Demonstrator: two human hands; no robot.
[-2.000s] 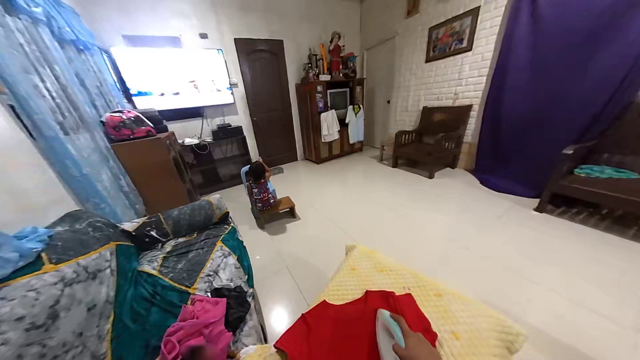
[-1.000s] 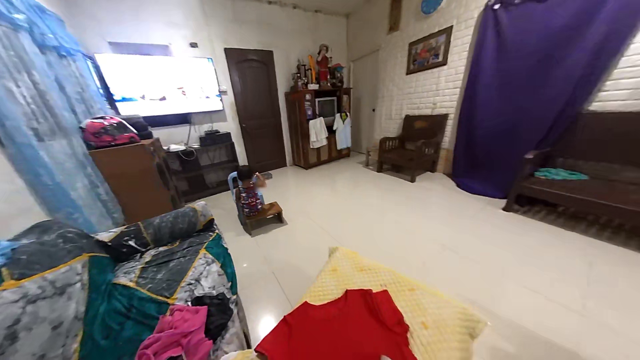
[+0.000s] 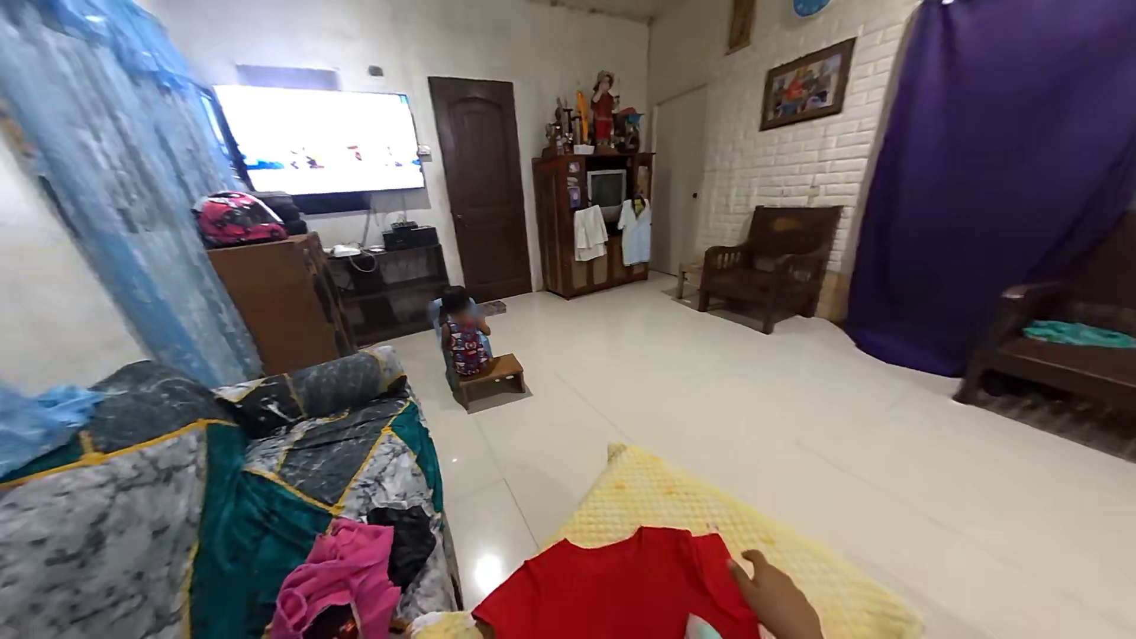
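A red short-sleeved shirt [image 3: 621, 586] lies spread on a yellow quilted cloth [image 3: 674, 493] at the bottom of the view. My right hand [image 3: 774, 593] is at the shirt's right sleeve, thumb and a finger at its edge; whether they pinch the fabric is unclear. The pale tip of an iron [image 3: 702, 628] shows on the shirt at the bottom edge, its rest cut off. A small brown patch by the left sleeve may be part of my left hand [image 3: 484, 628], but too little shows to tell its grip.
A patterned sofa [image 3: 106, 506] stands at left, with pink clothing [image 3: 342, 577] and a black cloth [image 3: 404, 541] on it. A small child [image 3: 466, 342] sits by a low wooden stool [image 3: 497, 368] farther off. Wooden armchair [image 3: 768, 266], bench [image 3: 1047, 364] and purple curtain [image 3: 958, 195] are at right.
Two seconds ago my right hand was on the iron over the shirt's right side; now it is at the right sleeve, and only the iron's tip shows. The view has turned somewhat right.
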